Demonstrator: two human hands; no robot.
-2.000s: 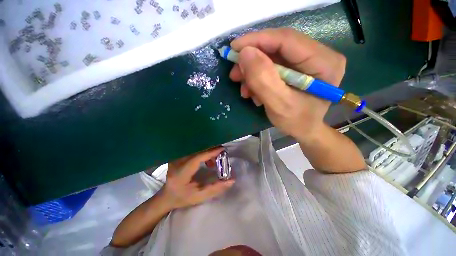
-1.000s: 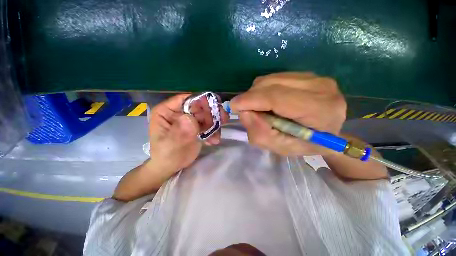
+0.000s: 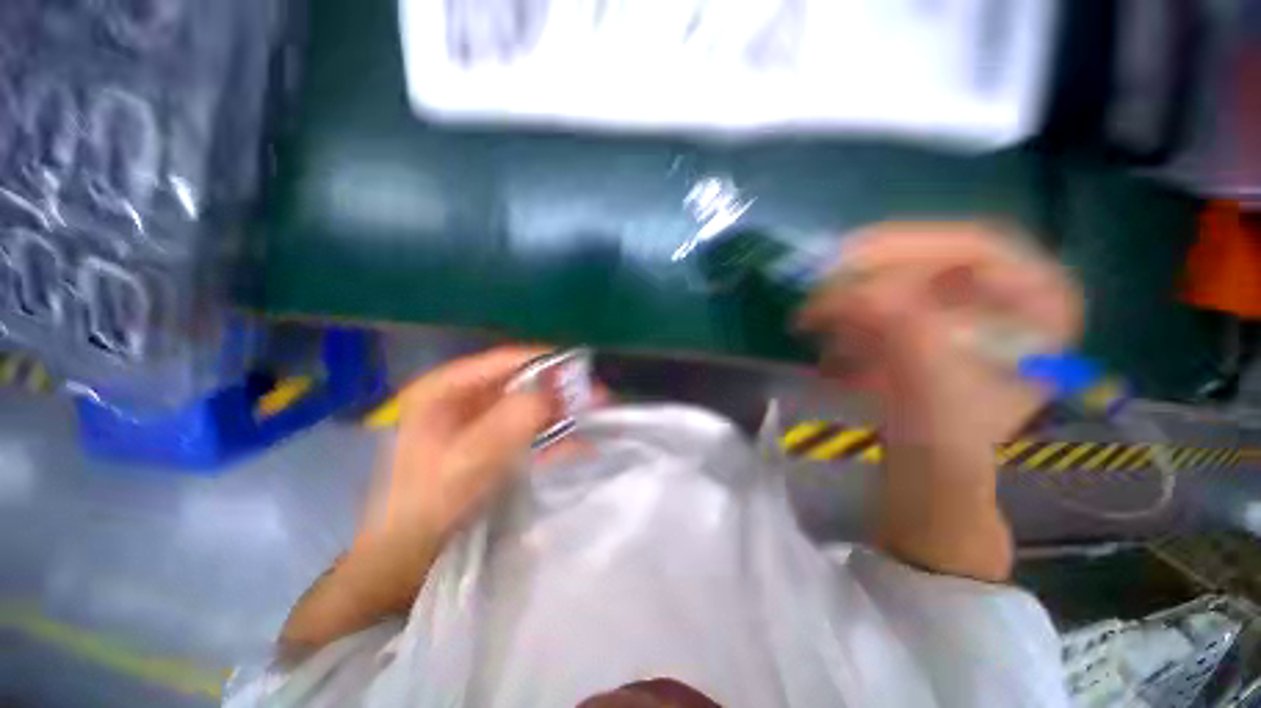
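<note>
The frame is blurred. My left hand (image 3: 463,450) holds a shiny silver metal frame (image 3: 563,394) between its fingers, just below the bench's front edge. My right hand (image 3: 947,311) is over the green bench (image 3: 553,277) at the right, closed around the vacuum pick-up pen (image 3: 1065,371). The pen's blue rear end shows, its tip is blurred at the left of the fingers, and I cannot tell if it carries anything. A loose pile of tiny glittery pieces (image 3: 714,208) lies on the bench to the left of the right hand.
The white parts tray (image 3: 719,122) with blurred dark specks is at the top centre. The clear blister tray (image 3: 111,208) is at the left. A blue plastic stool (image 3: 152,436) stands below it. An orange-red object (image 3: 1228,263) is at the right. The air hose (image 3: 1162,484) hangs below the pen.
My right hand with the pen has moved away from the metal frame, to the right and over the bench. My left hand still holds the frame. The view has shifted, showing both trays.
</note>
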